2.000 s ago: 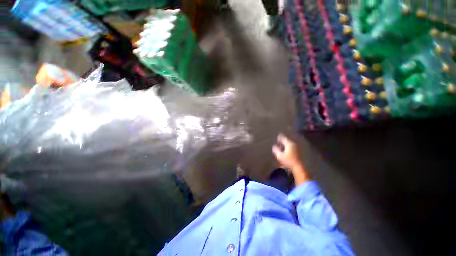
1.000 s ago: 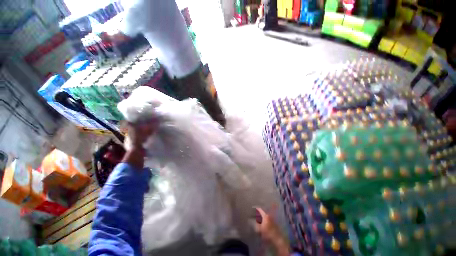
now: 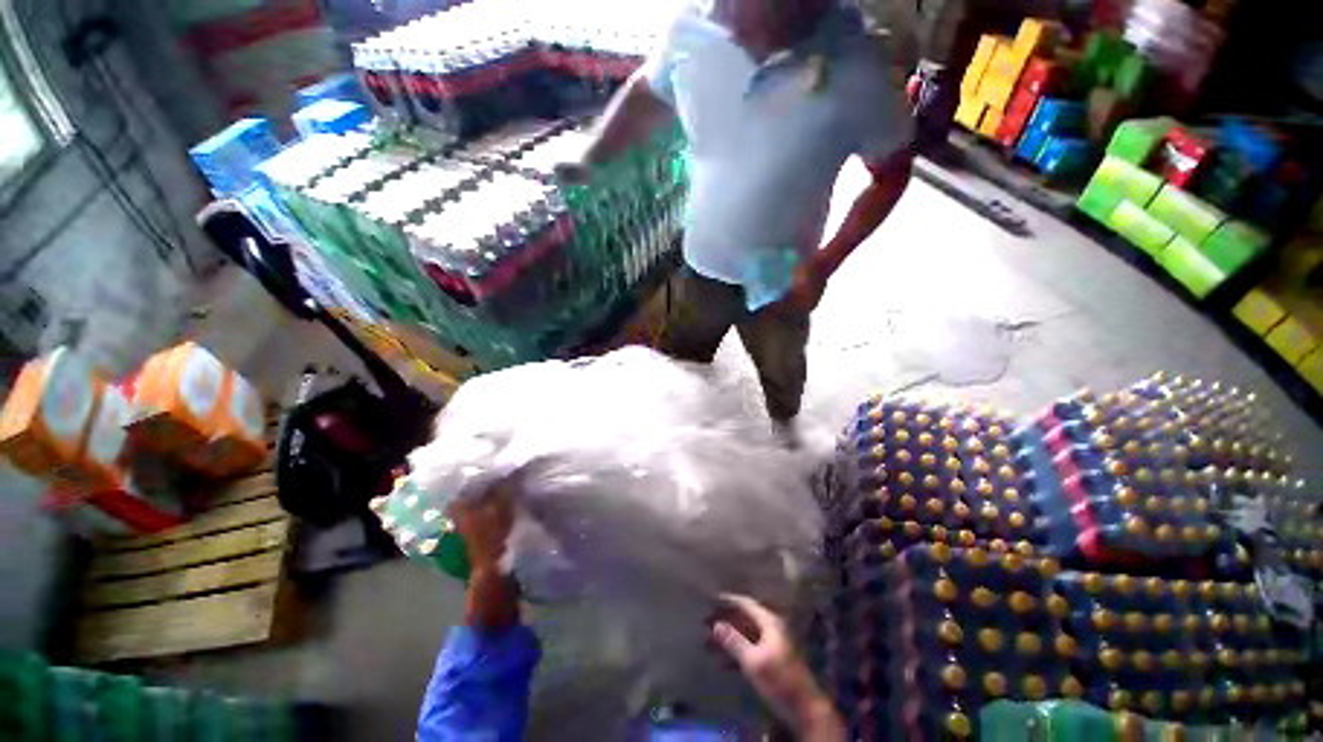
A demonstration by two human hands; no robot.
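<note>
A big loose heap of whitish stretch wrap (image 3: 639,449) hangs in front of me, between the bottle stacks. My left hand (image 3: 486,529) grips its near left side; the film partly hides the fingers. My right hand (image 3: 762,645) is at the film's lower right edge with thumb and fingers apart; whether it touches the film I cannot tell. A green bottle pack with pale tops (image 3: 417,522) shows beside my left hand, partly covered by the film.
A person (image 3: 769,160) stands just beyond the film, beside a tall green bottle stack (image 3: 392,247). Yellow-capped dark bottle packs (image 3: 1001,609) are at right. A pallet jack (image 3: 341,435), a wooden pallet (image 3: 182,580) and orange boxes (image 3: 196,406) are at left. Coloured crates (image 3: 1175,225) stand far right.
The film is now bunched wider in front of me, with my left hand lower and further right. The view has shifted, and the other person now shows facing me beyond the film.
</note>
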